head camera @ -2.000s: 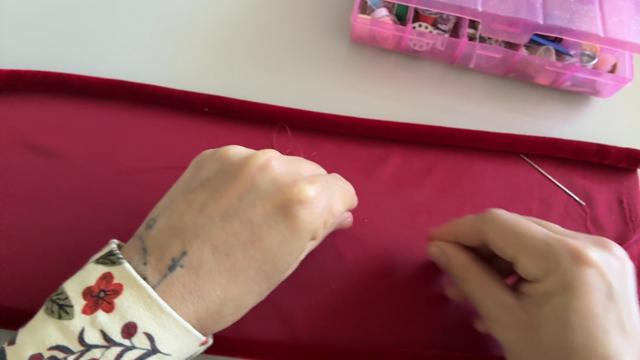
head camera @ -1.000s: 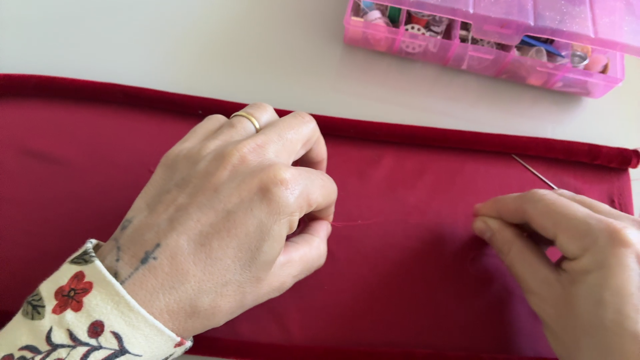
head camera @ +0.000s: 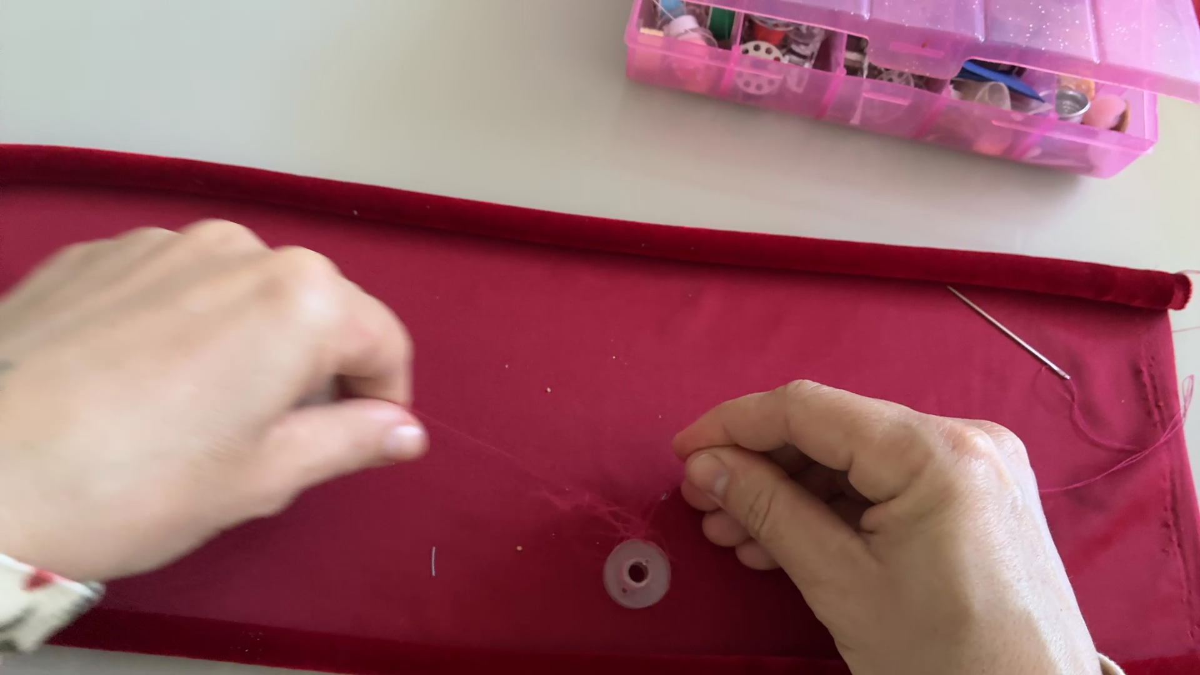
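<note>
A long piece of red fabric [head camera: 797,347] with a velvet edge lies across the table. My left hand [head camera: 234,375], slightly blurred, pinches the end of a fine red thread [head camera: 487,452] between thumb and forefinger at the left. That thread runs down to a loose tangle beside a clear plastic bobbin [head camera: 637,574] lying on the fabric. To the right of the bobbin, my right hand [head camera: 844,497] has its thumb and forefinger tips pressed together; whether thread is between them cannot be told. A sewing needle [head camera: 1008,333] with red thread in its eye rests on the fabric above my right hand.
A pink translucent plastic sewing box [head camera: 891,108] with its lid partly raised stands on the pale table [head camera: 328,84] at the upper right, holding bobbins and small notions. A short light thread piece [head camera: 433,561] and tiny specks are on the fabric.
My left hand has moved left, away from the middle, drawing out thread. The bobbin and the tangle now show between my hands. The needle is still on the fabric.
</note>
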